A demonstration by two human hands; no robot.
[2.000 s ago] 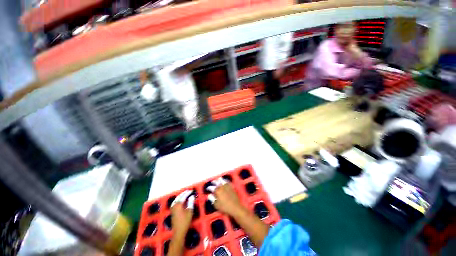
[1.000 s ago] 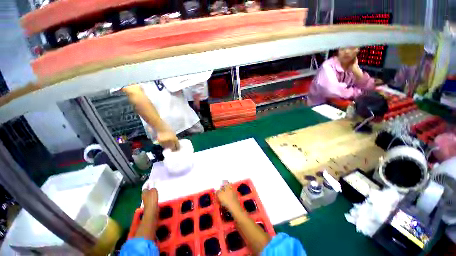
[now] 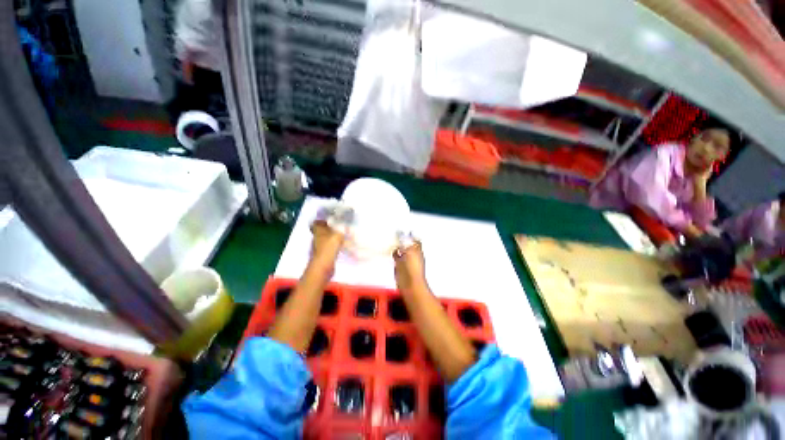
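A red-orange tray (image 3: 376, 373) with square pockets of glossy dark pieces, probably watch heads, lies in front of me. A white work sheet (image 3: 465, 249) lies under and beyond its far edge. A white round thing, probably a roll (image 3: 377, 206), stands on the sheet behind my hands. My left hand (image 3: 328, 235) is at its near left side, fingers bent together, with something whitish and blurred at the fingertips. My right hand (image 3: 410, 260) is at its near right side, fingers curled, tips white. Blur hides whether either hand holds anything.
A metal post (image 3: 247, 112) and white bin (image 3: 207, 203) stand left, with a yellow-and-white cup (image 3: 200, 302) and a tray of dense watch pieces (image 3: 77, 387). A wooden board (image 3: 594, 288) and small bottles (image 3: 609, 364) lie right. A person in white stands across; a person in pink sits right.
My hands have moved forward from the tray to the white round thing. The other person's hand has left it. My view has turned left and down, bringing the watch tray into view.
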